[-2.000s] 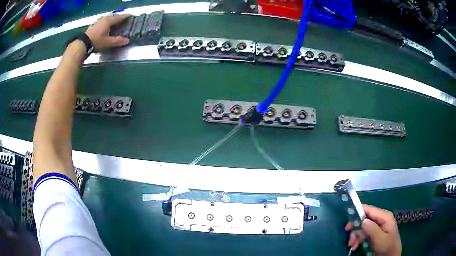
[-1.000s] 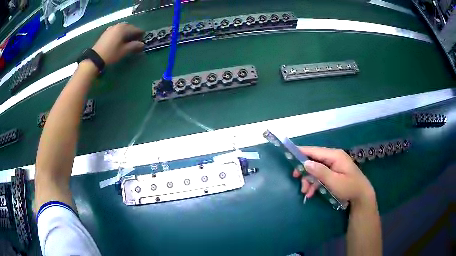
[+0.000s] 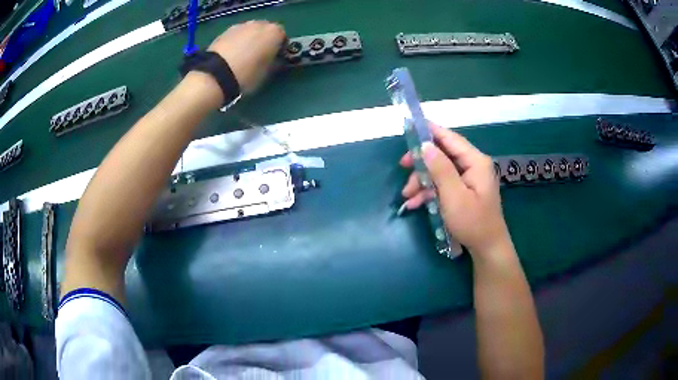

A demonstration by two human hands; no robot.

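Observation:
My right hand [image 3: 461, 178] is shut on a narrow, shiny transfer plate [image 3: 418, 141], held upright and tilted over the green mat. A thin pointed piece sticks out below its fingers. My left hand [image 3: 249, 56] reaches over the left part of a six-cavity jig [image 3: 327, 46] with dark round workpieces; the arm and hand hide that part, and whether the fingers grip it cannot be told. The silver base fixture [image 3: 230, 199] lies in front, its left end hidden by my left forearm.
Another jig [image 3: 89, 110] lies left, a pale flat six-hole plate [image 3: 457, 43] at the back right, and a jig [image 3: 543, 168] beside my right hand. Dark jig bars [image 3: 624, 134] lie at the sides. A blue hose [image 3: 192, 26] hangs behind my left wrist.
The view has turned to the right and down. My left hand has moved from the back row of jigs to the middle jig. My right hand still holds the plate, now more upright.

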